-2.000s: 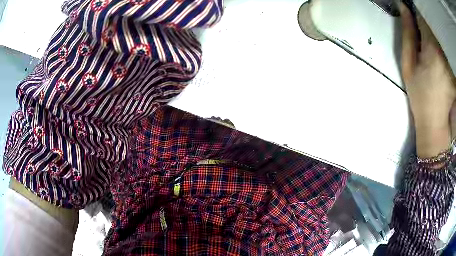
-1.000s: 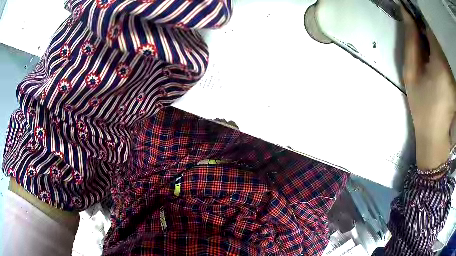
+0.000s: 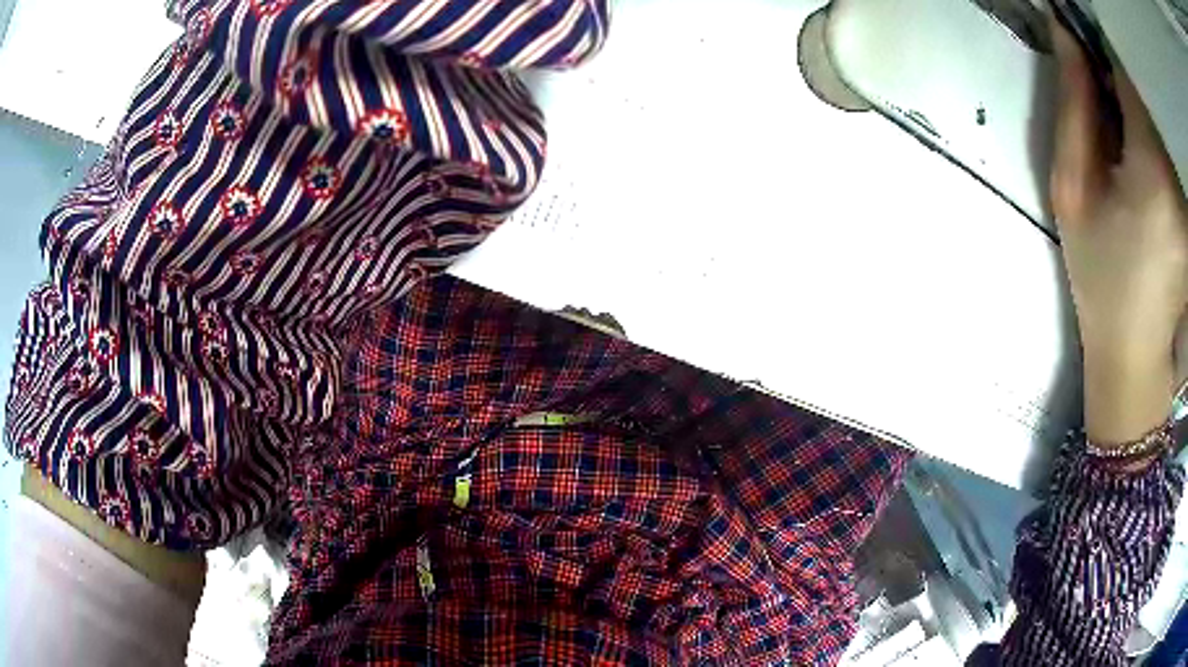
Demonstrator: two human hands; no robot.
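Note:
The pale sewing machine body [image 3: 958, 98] lies at the upper right on the white machine table [image 3: 782, 248]. My right hand [image 3: 1120, 235] is at the right edge beside the machine, with fingers pointing up over a dark shape [image 3: 1107, 111] that may be the handwheel or a grip. Its fingertips are cut off or blurred, so I cannot tell whether it holds anything. My left hand is out of the picture; only its striped, flowered sleeve cover [image 3: 313, 196] shows, reaching past the top edge. No garment piece can be made out.
A red-and-navy checked garment [image 3: 586, 521] covers my lap below the table's front edge. A small dark object [image 3: 595, 318] sits at that edge. Pale and grey items [image 3: 899, 632] lie low at the right, beneath the table.
Compared with two seconds ago, the view has shifted slightly, and my right hand and wrist sit a little lower beside the machine. Little differs from one second ago.

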